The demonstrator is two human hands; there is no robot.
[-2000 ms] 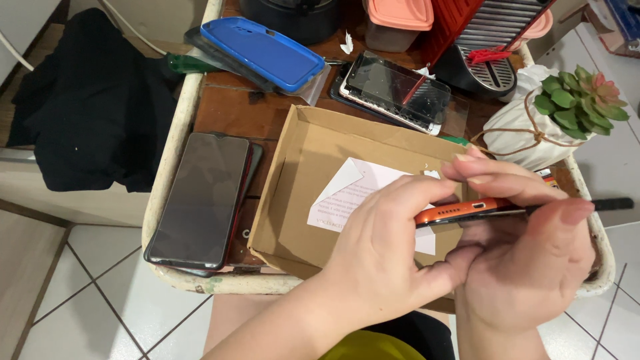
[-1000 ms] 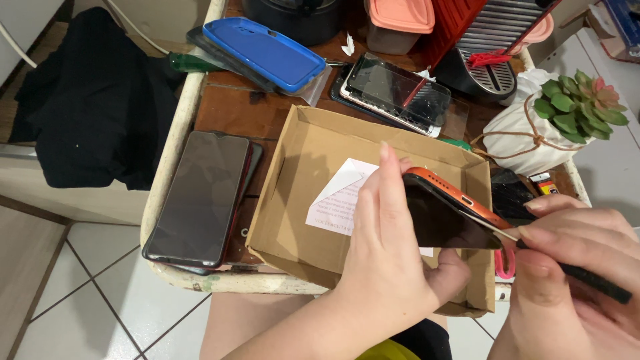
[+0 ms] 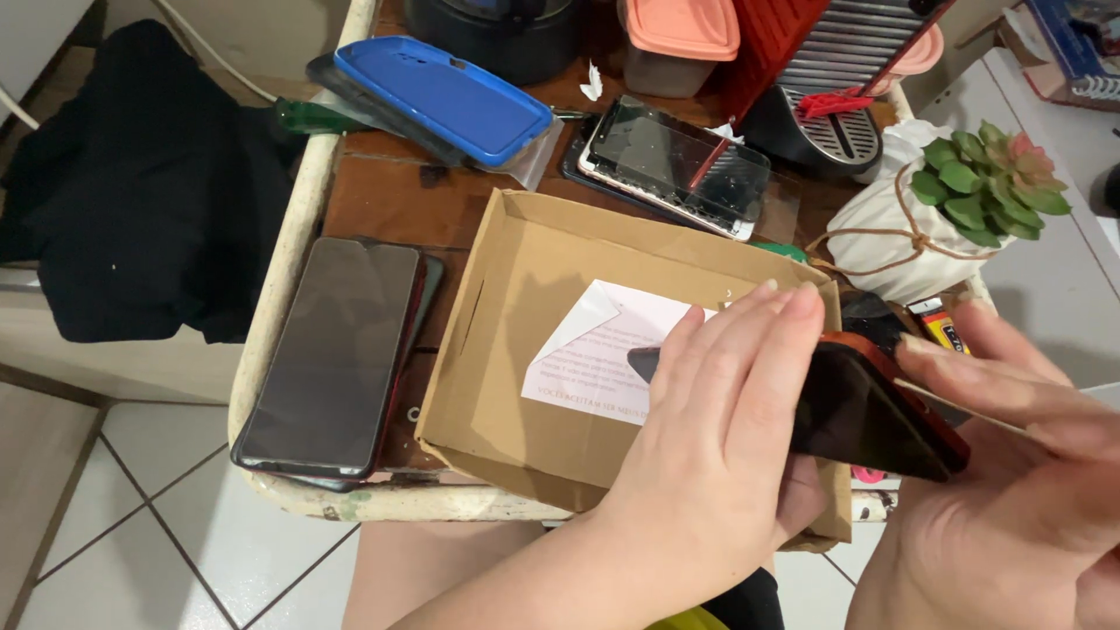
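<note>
Over the right side of a shallow cardboard box (image 3: 507, 437), my left hand (image 3: 709, 437) grips a smartphone with an orange-red frame (image 3: 875, 411), its dark face partly covered by my fingers. At the phone's near right edge, my right hand (image 3: 1006, 446) pinches a thin, pale, flat tool (image 3: 962, 404) whose tip meets the frame. The rest of that tool is hidden by the fingers. Inside the box lies a folded sheet of printed paper (image 3: 586, 359). A dark pointed end (image 3: 643, 363) shows left of my left hand; I cannot tell what it belongs to.
Left of the box lie stacked phones (image 3: 332, 359). Behind it are a blue phone case (image 3: 446, 96), a phone with a cracked screen (image 3: 682, 162), a lidded plastic container (image 3: 682, 44) and a red coffee machine (image 3: 822, 87). A potted succulent (image 3: 927, 219) stands right. The tray's worn white rim (image 3: 420, 501) runs along the front.
Two seconds ago both hands were close together around the phone. My right hand then moved right and down, showing the thin tool. The phone's dark face has turned more into view.
</note>
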